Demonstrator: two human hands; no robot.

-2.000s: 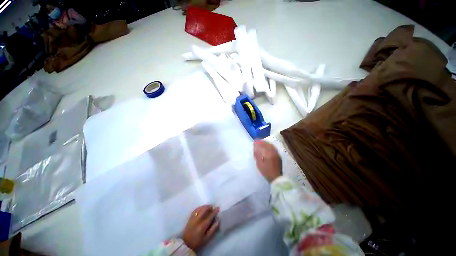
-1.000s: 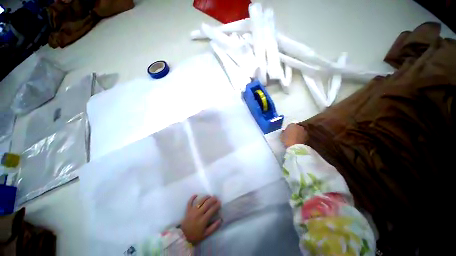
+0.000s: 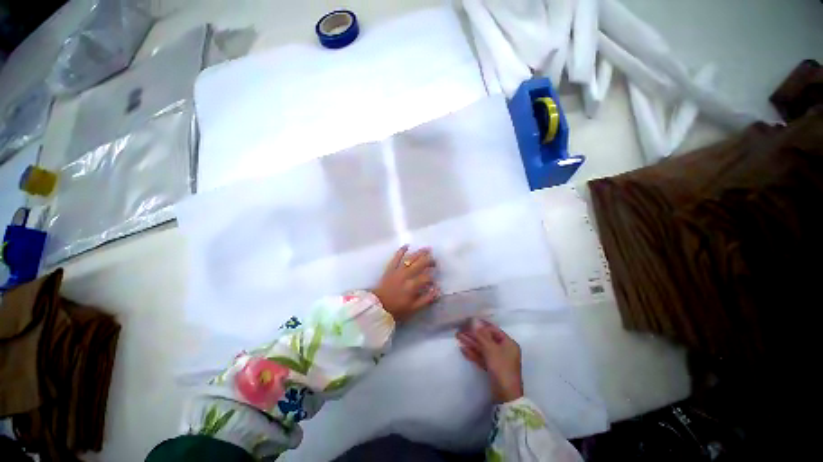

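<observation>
A large white semi-translucent sheet (image 3: 262, 262) lies in front of me, with a flat thing showing grey through it in two halves and a pale strip between them. It lies partly on a white base sheet (image 3: 298, 99). My left hand (image 3: 408, 285) rests flat on the sheet, fingers spread, near its middle. My right hand (image 3: 492, 354) is just right of and below it, fingers bent close together at the sheet's folded lower part. I cannot tell whether the right fingers hold anything.
A blue tape dispenser (image 3: 543, 144), white strips (image 3: 582, 45) and brown handbags (image 3: 713, 226) are at the right. A blue tape roll (image 3: 337, 29) lies beyond. Clear bags (image 3: 126, 162), a yellow roll (image 3: 38, 180), another blue dispenser (image 3: 23, 248) and brown handbags (image 3: 68, 361) are at the left.
My right hand has moved from beside the dispenser down to the sheet's lower part near my left hand. My left hand stays on the sheet. The camera view has shifted.
</observation>
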